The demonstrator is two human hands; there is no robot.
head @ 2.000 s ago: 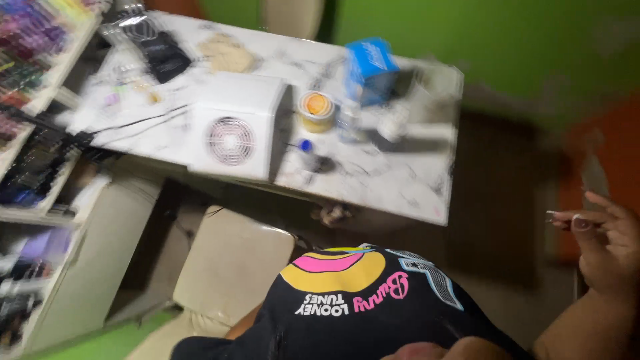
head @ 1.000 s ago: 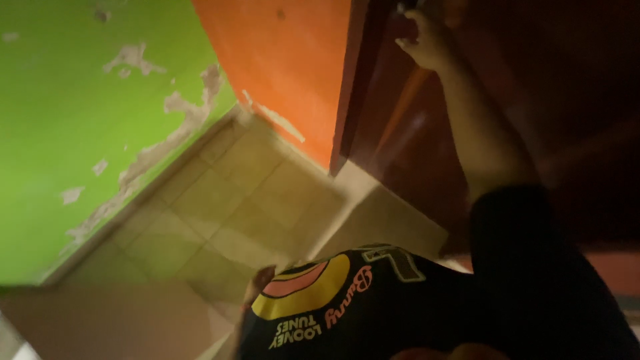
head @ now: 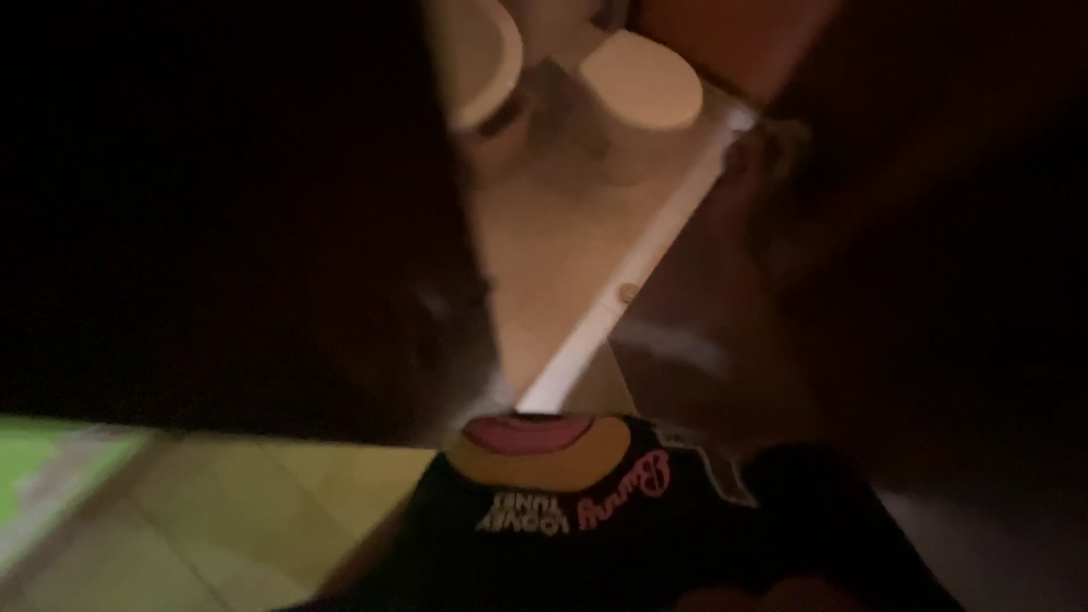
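Observation:
Neither my left hand nor my right hand can be made out in the head view. A dim strip, perhaps part of my left arm, runs beside the black printed shirt (head: 552, 552) at the bottom. In front of the shirt is a gap beside a dark door panel (head: 238, 221). Through it show a toilet with its pale lid (head: 650, 81) down and, to its left, the rounded rim of a pale fixture (head: 510, 59), cut off by the panel. Whatever my hands touch is hidden or lost in the dark.
A pale threshold strip (head: 629, 280) crosses the floor diagonally through the gap. Dark surfaces stand on both sides. Tiled floor (head: 255, 501) and a bit of green wall (head: 21, 467) show at the lower left. An orange-red surface (head: 731, 42) is behind the toilet.
The view has moved from a marble-patterned table, past an orange wall and a dark door, to a gap with a toilet beyond. My right hand, raised at the door one second ago, is out of sight.

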